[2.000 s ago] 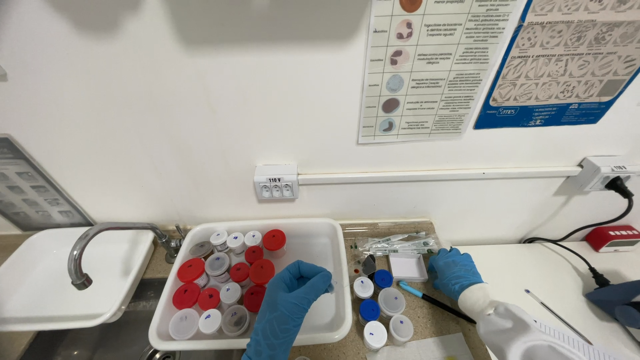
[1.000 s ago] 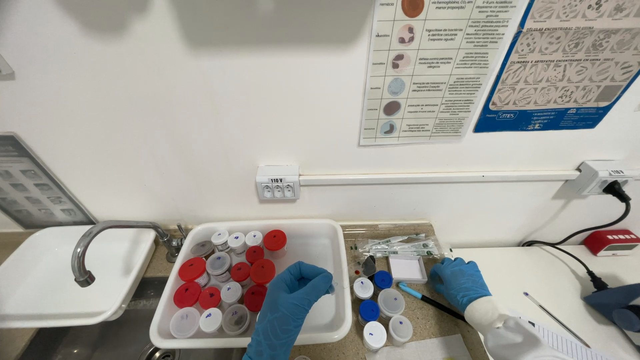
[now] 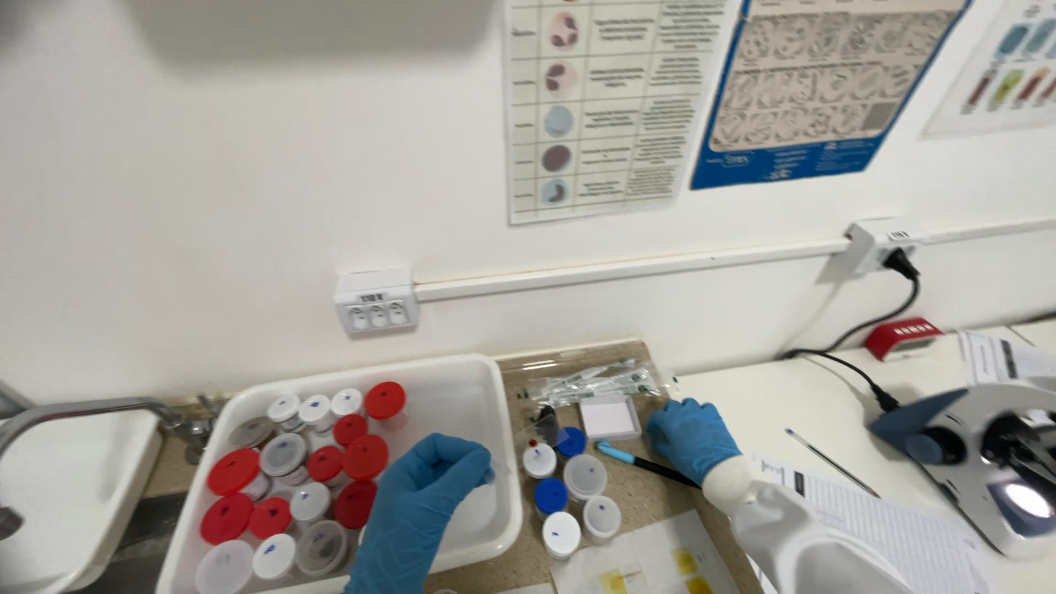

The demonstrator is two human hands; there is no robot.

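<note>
My left hand, in a blue glove, is raised over the right part of a white plastic tray. Its thumb and fingertips are pinched on a small clear piece too small to identify. My right hand, also gloved, rests on the counter beside a small white open box and a blue-and-black marker; whether it holds anything is hidden. Sample cups with red lids and white or clear lids stand in the tray. Several more cups with blue lids and white lids stand between my hands.
Wrapped plastic items lie behind the box. Paper with yellow-stained spots is at the front. A microscope, a pen, a printed sheet and a red device are at right. A faucet stands at left.
The view has swung toward the right, bringing the microscope into sight. My left hand stays pinched over the tray, and my right hand stays near the small box.
</note>
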